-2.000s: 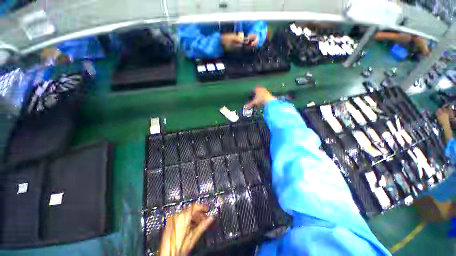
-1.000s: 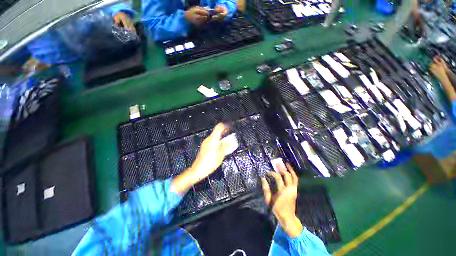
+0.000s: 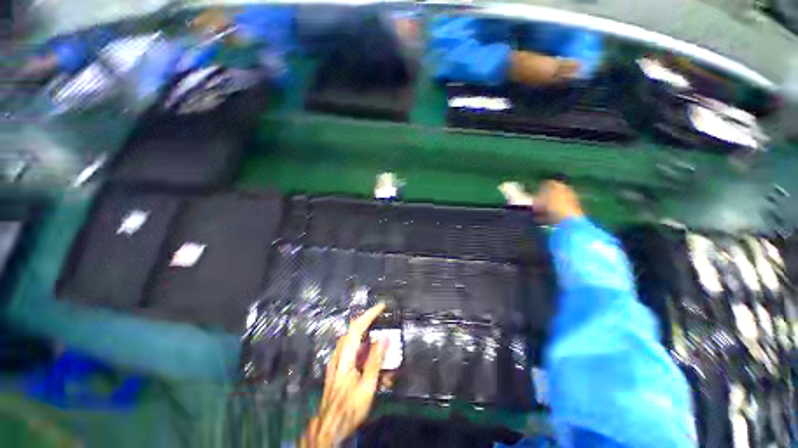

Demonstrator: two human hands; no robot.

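Observation:
The shiny black compartment tray point(image 3: 420, 284) lies in front of me, blurred. My left hand point(image 3: 354, 372) is over its near part and holds a small dark unit with a white square part point(image 3: 386, 347) between thumb and fingers. My right hand point(image 3: 557, 203) reaches to the far side, just beyond the tray's far right corner, beside a small pale piece point(image 3: 514, 193). Blur hides whether its fingers hold anything. Another small pale piece point(image 3: 386, 185) lies at the tray's far edge.
A flat black tray point(image 3: 219, 262) with small white squares adjoins on the left. A tray with long white pieces point(image 3: 744, 306) is on the right. Across the green bench mat point(image 3: 324, 160) are black trays and people in blue sleeves, one with hands point(image 3: 542, 68) together.
The view has turned left. My right hand has moved from the near side of the tray out to its far edge. My left hand is now lower over the tray, still with a white part.

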